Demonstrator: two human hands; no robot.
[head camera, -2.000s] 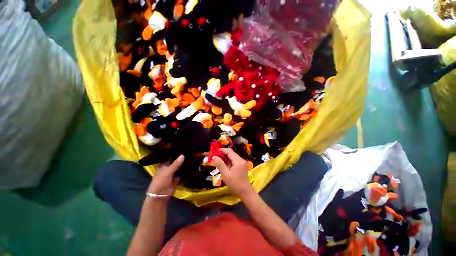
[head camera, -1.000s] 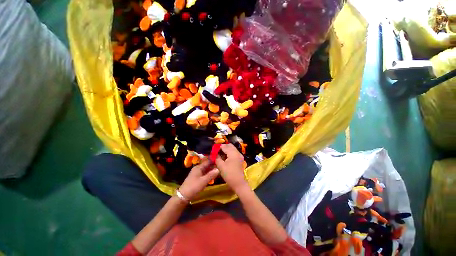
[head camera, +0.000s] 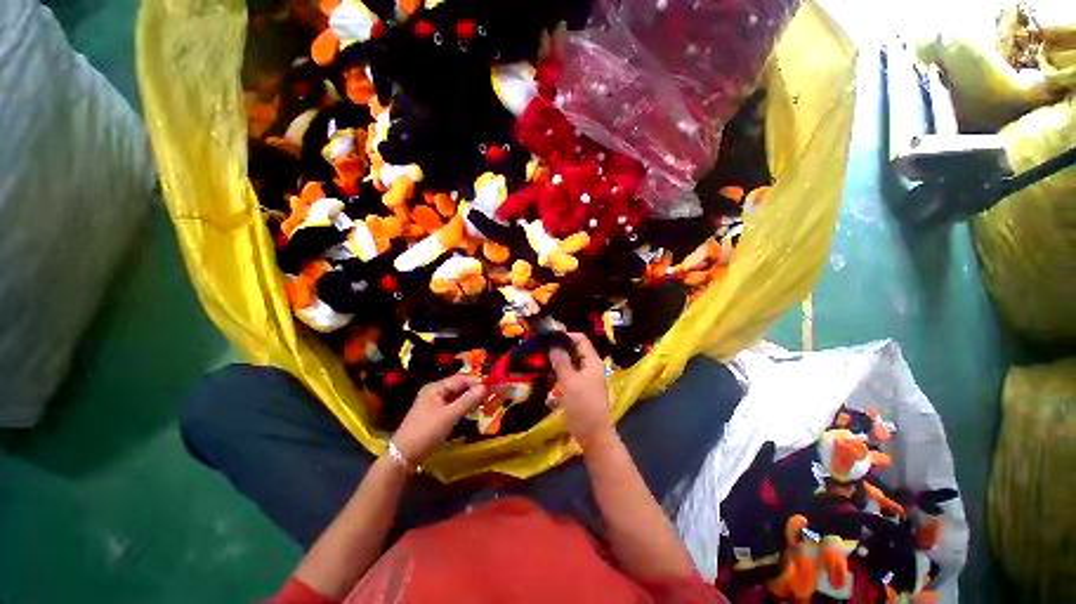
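Note:
My left hand pinches one end of a small red hat above the near part of the toy pile. My right hand holds a black part of a plush penguin just right of the hat. The hat lies between my hands, against the toy. Its exact fit on the toy is too small to tell. More plush penguins with orange feet and white bellies fill the yellow sack. Loose red hats are heaped at its far side beside a clear plastic bag of hats.
A white woven sack with more penguins stands at my right. A large pale sack is at the left. Yellow sacks and a metal hand truck or similar are at the right. My legs are around the yellow sack on the green floor.
My left hand has moved slightly left and away from my right hand, drawing out the red piece. My right hand has moved right and now holds a black toy. The view has shifted slightly.

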